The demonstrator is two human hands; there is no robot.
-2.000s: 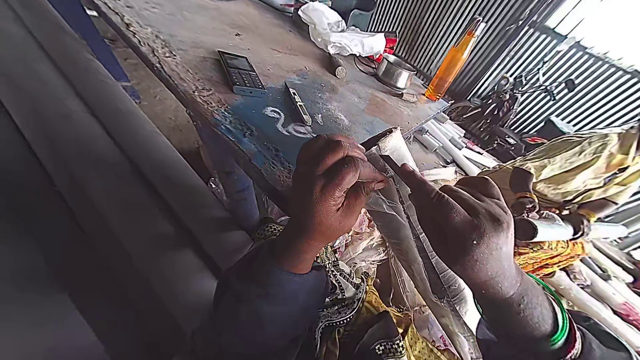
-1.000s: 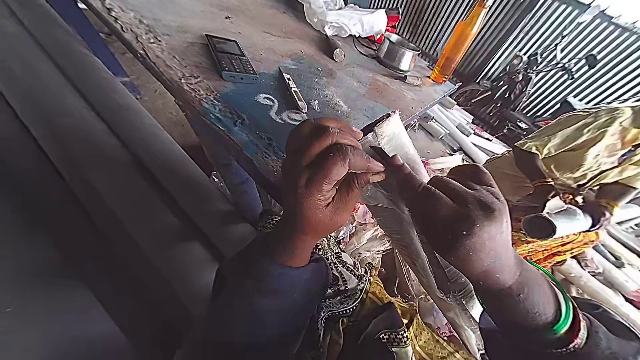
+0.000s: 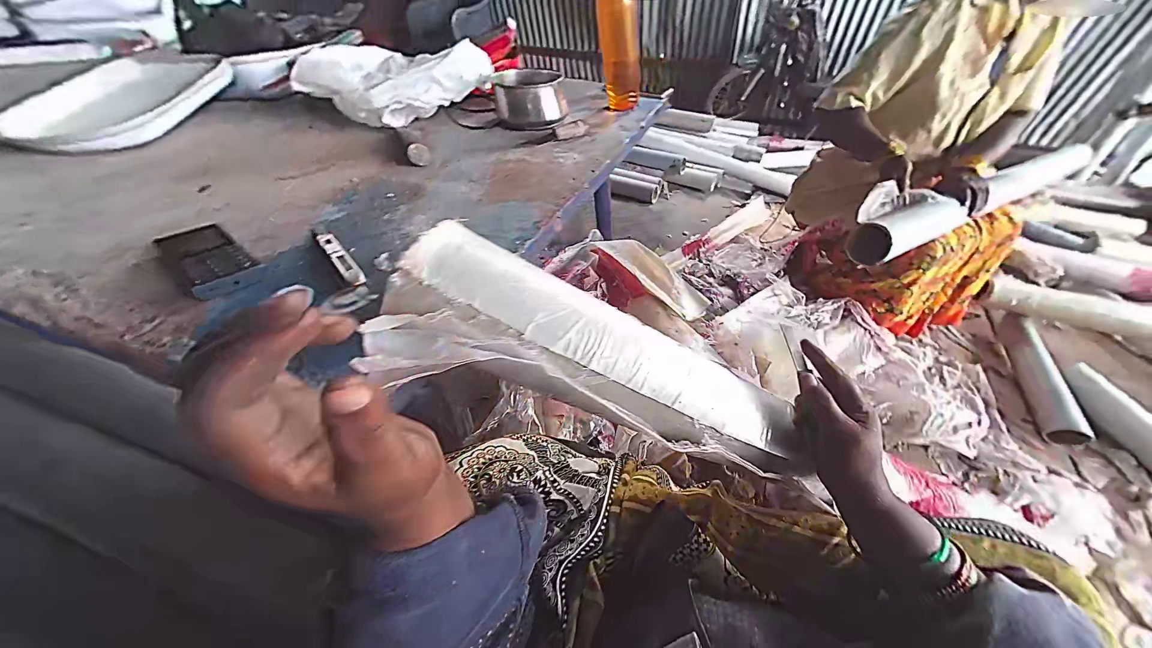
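A tube wrapped in white plastic film [image 3: 576,328] lies slantwise across my lap, over a patterned cloth [image 3: 558,504]. My left hand [image 3: 315,423] is raised at the tube's left end, its fingers apart; a loose flap of clear film [image 3: 432,342] reaches to its fingertips, and I cannot tell whether they touch it. At the tube's right end my right hand [image 3: 837,423] holds a small thin blade [image 3: 796,349] between thumb and fingers, pointing up. The rest of that hand is beside the film.
On the table [image 3: 270,171] are a keypad phone [image 3: 205,256], a small cutter-like tool [image 3: 339,259], a metal pot [image 3: 529,97], an orange bottle [image 3: 618,54] and a white bag [image 3: 387,81]. Another person's hands [image 3: 927,180] hold a tube [image 3: 981,202] at right. Tubes and plastic scraps [image 3: 936,387] cover the floor.
My hands, close together at the film earlier, are now far apart. My left hand has moved left with its fingers spread, my right hand right. The view has turned noticeably.
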